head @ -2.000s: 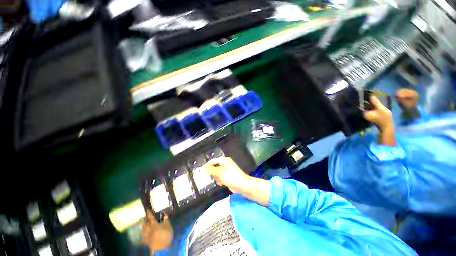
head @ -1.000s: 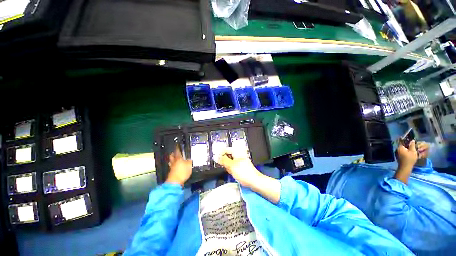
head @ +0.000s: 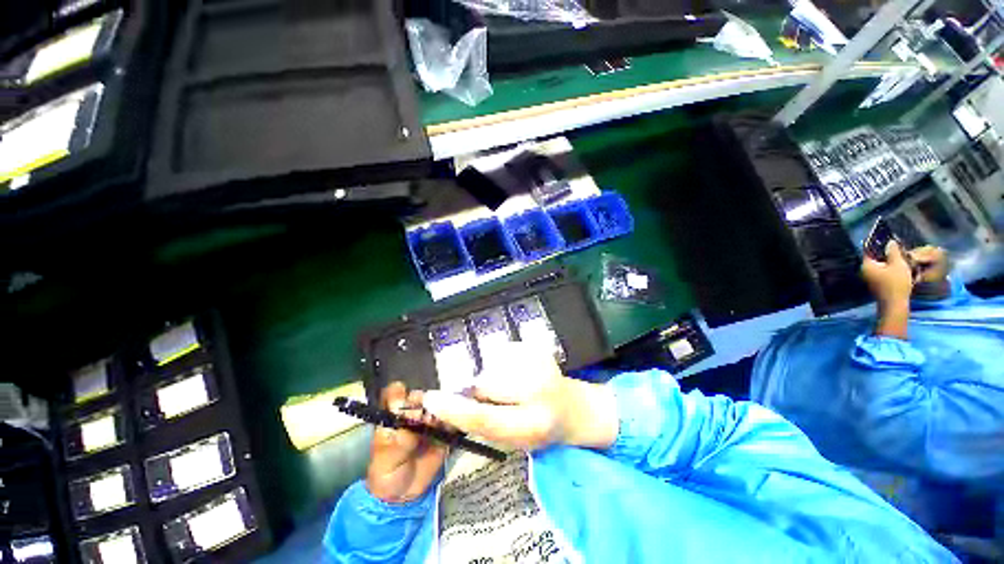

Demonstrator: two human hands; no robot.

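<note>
A dark smartphone body (head: 476,443) is seen nearly edge-on, tilted, above the near edge of the work tray. My left hand (head: 403,454) grips it from below near its left end. My right hand (head: 515,405) lies over it, its fingertips at the phone near the left hand's fingers. Whether it pinches a small part is hidden. The black work tray (head: 581,320) lies behind the hands with three open phones (head: 492,329) showing pale batteries. Its left slot (head: 388,355) holds no phone.
Blue parts bins (head: 483,245) stand behind the tray, with a small clear bag (head: 630,281) to their right. A yellow pad (head: 319,419) and a large tray of phones (head: 224,468) are left. A neighbour's hands (head: 897,270) hold a phone at right.
The phone is now held up between my hands, tilted nearly edge-on. My left hand has come off the tray's left slot, and my right hand has moved left and nearer. The view has tilted.
</note>
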